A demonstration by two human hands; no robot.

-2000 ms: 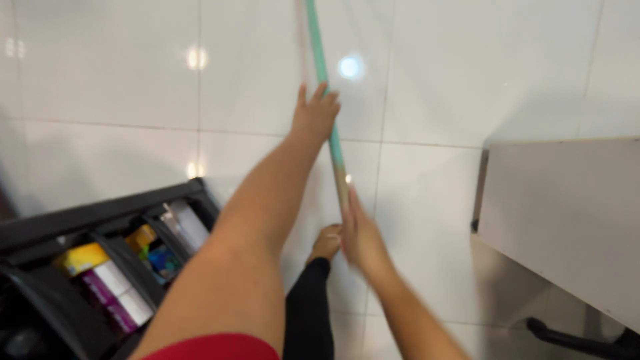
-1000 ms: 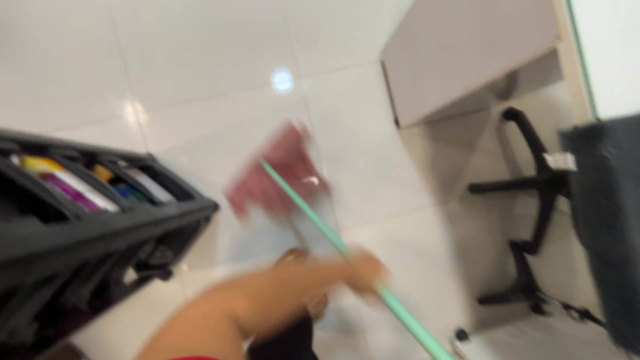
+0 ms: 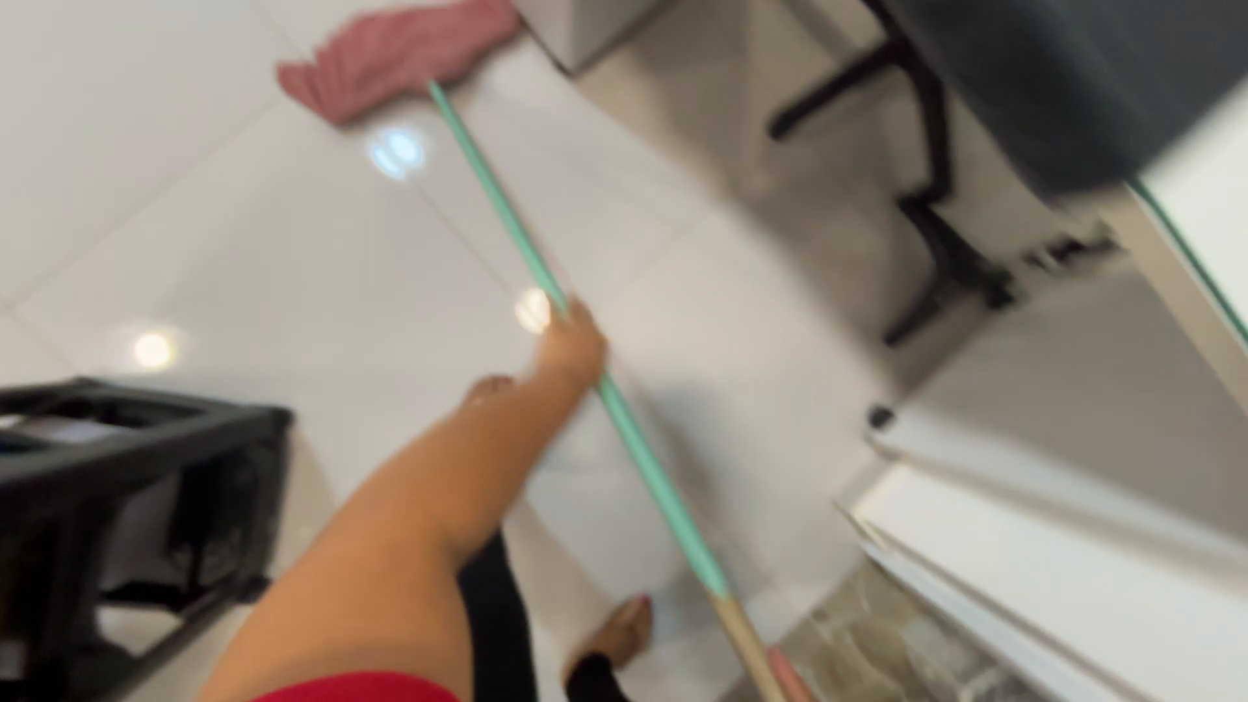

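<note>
A green mop handle [image 3: 653, 468] runs slantwise through the view, its lower grip section tan. My left hand [image 3: 575, 346] is closed around the green part near the middle. At the bottom edge, only part of my right hand [image 3: 790, 676] shows, against the tan section; the rest of it is out of view. At the far end of the handle, a pink cloth mop head [image 3: 400, 58] lies on the glossy tiled floor, its right end close to the corner of a grey panel.
A black rack [image 3: 234, 429] stands at the left. A black chair base [image 3: 926, 127] is at the upper right, beneath a dark chair seat or back [image 3: 1063, 78]. White furniture [image 3: 1024, 565] stands at the lower right. My bare feet [image 3: 624, 629] are on the floor.
The mop head has moved up toward the panel's corner from nearer my feet a second ago. My right hand, out of view then, shows again at the bottom. The view has turned.
</note>
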